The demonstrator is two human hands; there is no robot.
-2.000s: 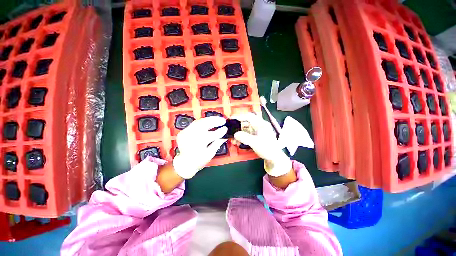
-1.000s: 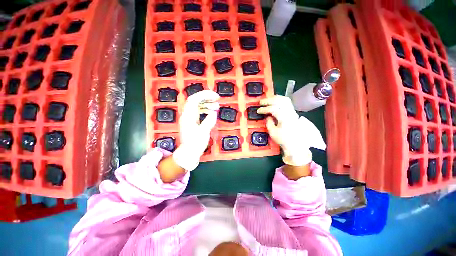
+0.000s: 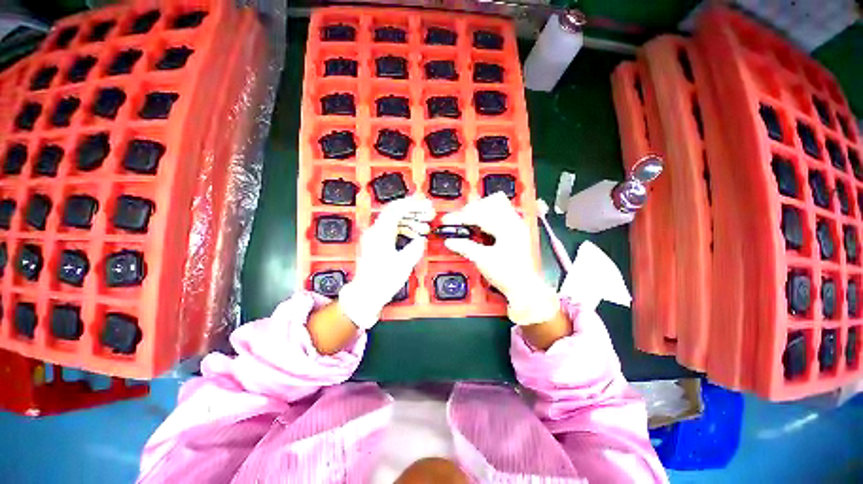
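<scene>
The orange-red foam tray (image 3: 308, 156) lies flat on the dark green bench mat, with black modules in its square pockets. My left hand (image 3: 386, 260) and my right hand (image 3: 506, 250) wear white gloves and are over the lower part of the tray. A black module (image 3: 458, 232) is held tilted between the fingertips of both hands, above the second row from the front. The fingers hide some of its outline. My hands and wrists cover parts of the front rows. Another module (image 3: 451, 285) sits in the front row between my wrists.
Stacked foam trays stand left (image 3: 184, 189) and right (image 3: 677, 208). Right of the tray are a solvent bottle (image 3: 598, 205), a small clear-white strip (image 3: 565, 192), a slim brush (image 3: 554, 236) and a white cloth (image 3: 596, 274). A taller bottle (image 3: 554, 55) stands at the back.
The view has shifted, so the tray appears further right and lower. My right hand has moved left from a right-column pocket, and a module is now lifted between both hands.
</scene>
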